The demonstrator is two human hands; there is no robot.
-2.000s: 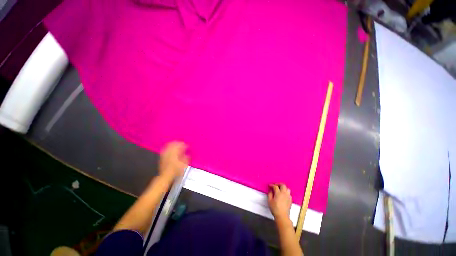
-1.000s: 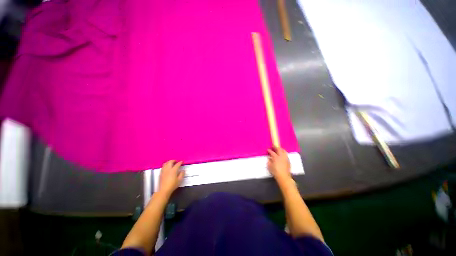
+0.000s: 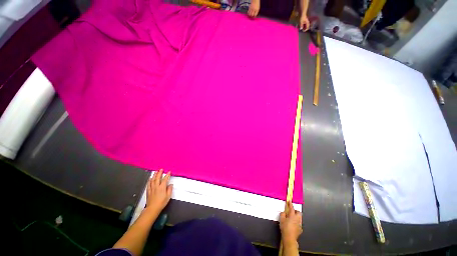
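Note:
Bright pink fabric (image 3: 225, 110) covers the middle of the table, smooth at right and bunched at upper left. A white paper strip (image 3: 220, 199) shows along its near edge. My left hand (image 3: 159, 192) lies with fingers extended on the strip's left end at the fabric edge, beside the silver rail (image 3: 138, 212), which is mostly hidden. My right hand (image 3: 290, 225) grips the near end of the yellow wooden ruler (image 3: 294, 150). The ruler lies lengthwise along the fabric's right edge.
Another person's hands (image 3: 254, 8) are at the far edge. An orange ruler (image 3: 316, 75) and pink scrap (image 3: 313, 49) lie right of the fabric. White pattern paper (image 3: 386, 120) with a patterned tube (image 3: 372, 212) is farther right. A white roll (image 3: 25, 112) is at left.
The ruler has shifted right, from inside the fabric to its right edge, with my right hand now on it. My left hand has settled on the strip's left end. The other person's hands have come into view.

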